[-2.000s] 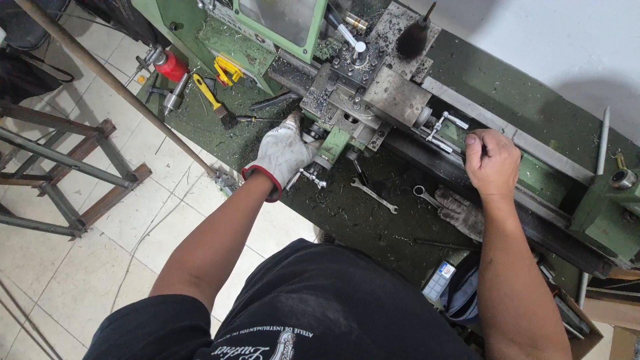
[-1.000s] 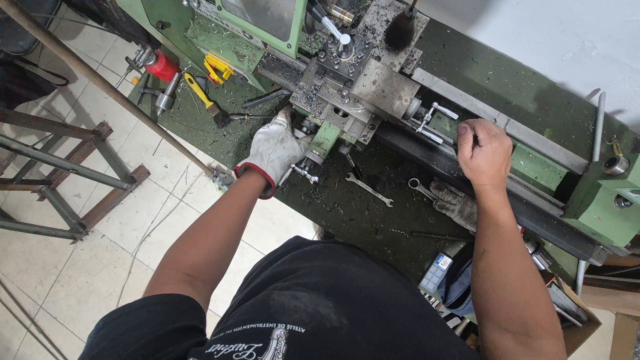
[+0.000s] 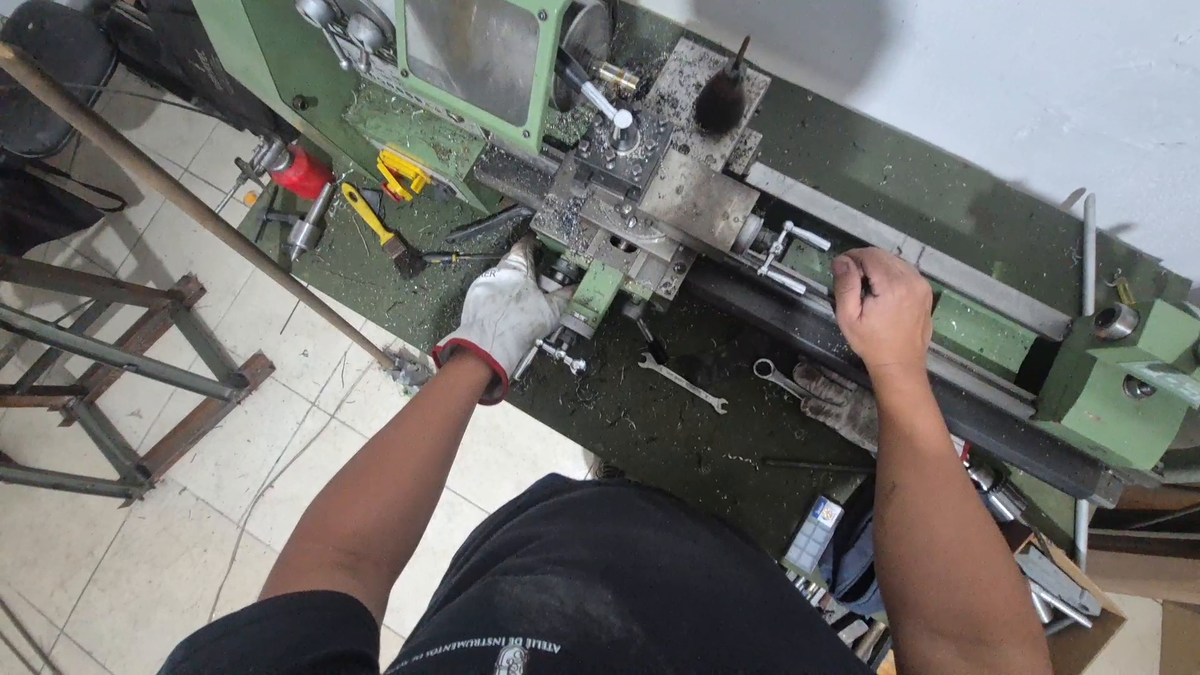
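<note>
My left hand (image 3: 511, 305), in a white work glove with a red cuff, is at the front of the metal lathe's carriage, beside the green cross-slide housing (image 3: 595, 289). Its fingertips are hidden against the machine, so its grip is unclear. My right hand (image 3: 881, 305) is bare, with curled fingers, above the lathe bed, just right of the compound slide's crank handle (image 3: 787, 258). Whether it holds anything cannot be seen. Metal chips cover the tool post (image 3: 623, 141). A dark round brush (image 3: 722, 98) stands on the cross slide behind it.
On the green chip tray lie a yellow-handled brush (image 3: 375, 220), an open-end wrench (image 3: 684, 384), a ring wrench (image 3: 778, 375) and a dirty glove (image 3: 839, 403). The tailstock (image 3: 1120, 384) is at right. A wooden pole (image 3: 187, 202) slants across the left, near a steel frame (image 3: 122, 347).
</note>
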